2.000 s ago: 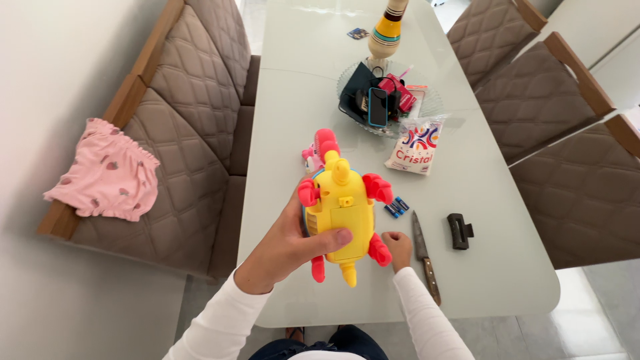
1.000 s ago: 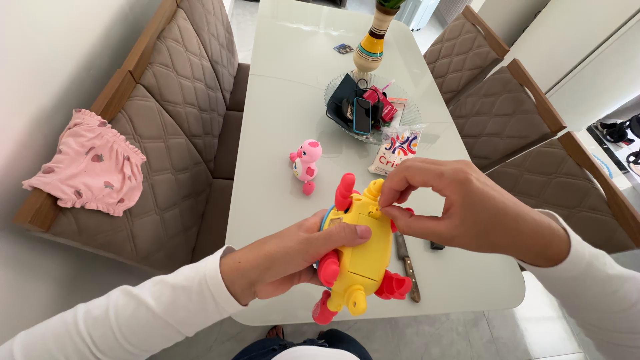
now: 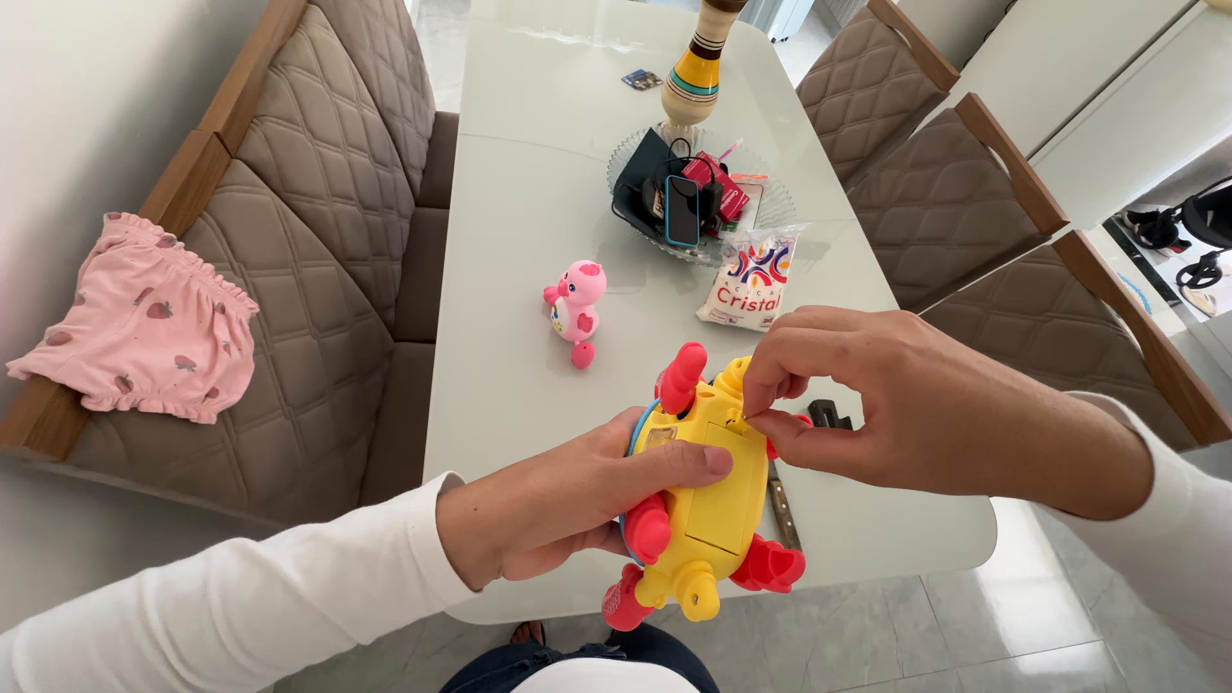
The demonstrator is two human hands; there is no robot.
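Note:
My left hand grips a yellow plastic toy with red legs, its underside and a rectangular cover facing me, the thumb lying across it. At the toy's upper end, my right hand pinches near a small yellow catch with thumb and forefinger; whether anything small sits between the fingertips cannot be made out. A knife's wooden handle shows on the table behind the toy, its blade mostly hidden. Partly behind my right hand lies a black hair claw clip. A pink toy figure stands on the table beyond my left hand.
On the pale table are a glass bowl holding a phone, cables and boxes, a sugar bag and a striped vase. Pink shorts hang over the left bench's backrest. Quilted chairs line the right side.
My right hand has risen from the table to the toy's upper end. The toy, still in my left hand, has tilted, and the pink figure now shows fully. The batteries seen earlier are out of sight.

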